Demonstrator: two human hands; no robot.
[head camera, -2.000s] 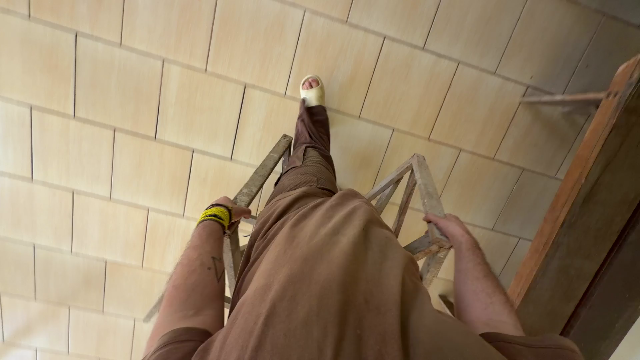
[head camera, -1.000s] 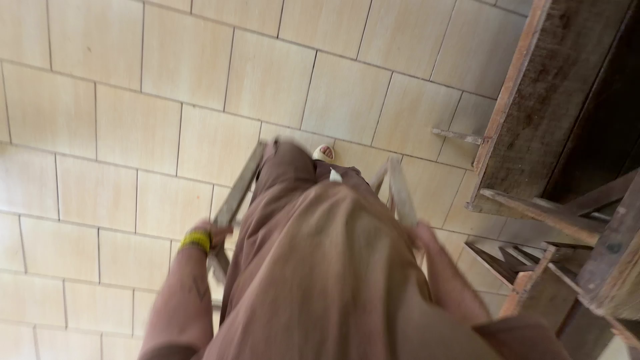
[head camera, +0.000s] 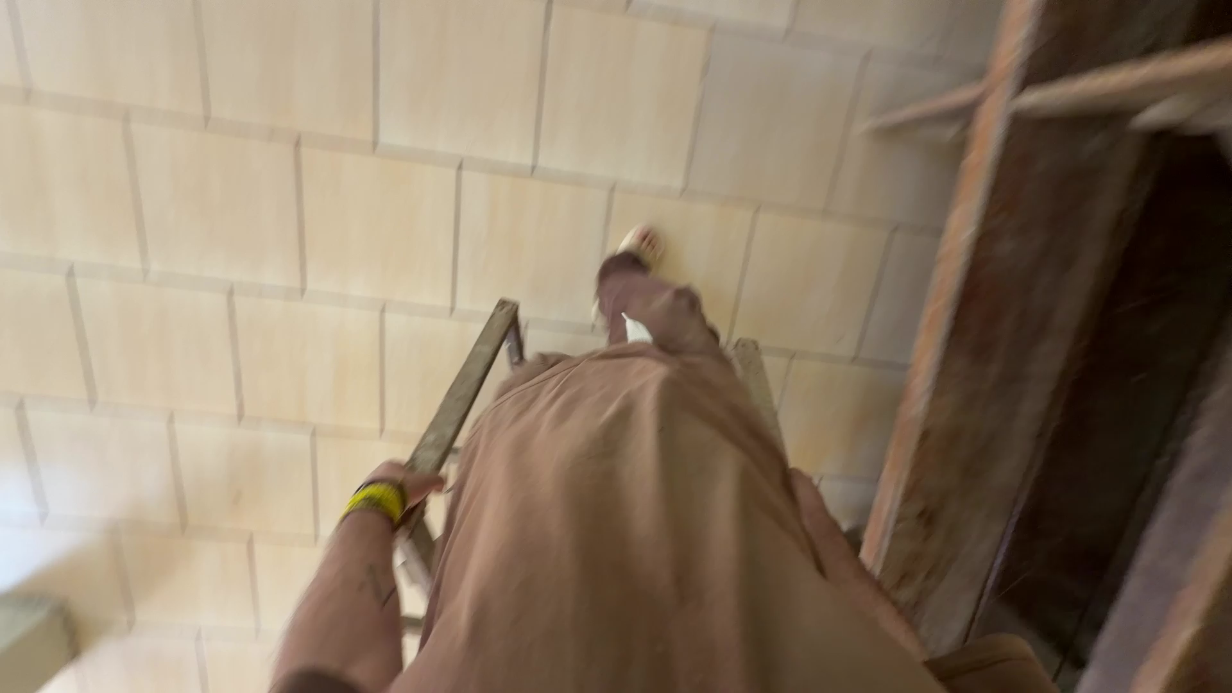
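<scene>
At the lower left, my left hand (head camera: 409, 486), with a yellow band on its wrist, is closed around a worn wooden rail (head camera: 467, 390). The rail belongs to a wooden frame that stands on both sides of my body. Beside my right hip is my right hand (head camera: 808, 500), blurred and partly hidden by my brown shirt (head camera: 635, 510); its fingers cannot be made out. The frame's right-hand rail (head camera: 760, 385) rises just above that hand. Ahead of the shirt, one foot in a pale slipper (head camera: 642, 245) shows on the tiled floor (head camera: 539, 231).
A large, dark wooden structure with an orange-brown edge (head camera: 948, 289) runs along the right side. A wooden bar (head camera: 1126, 82) crosses it near the top. In the lower left corner lies the end of a pale greenish block (head camera: 34, 630).
The view has shifted over the floor. My left hand stays on the left rail. The foot and trouser leg show more than one second ago.
</scene>
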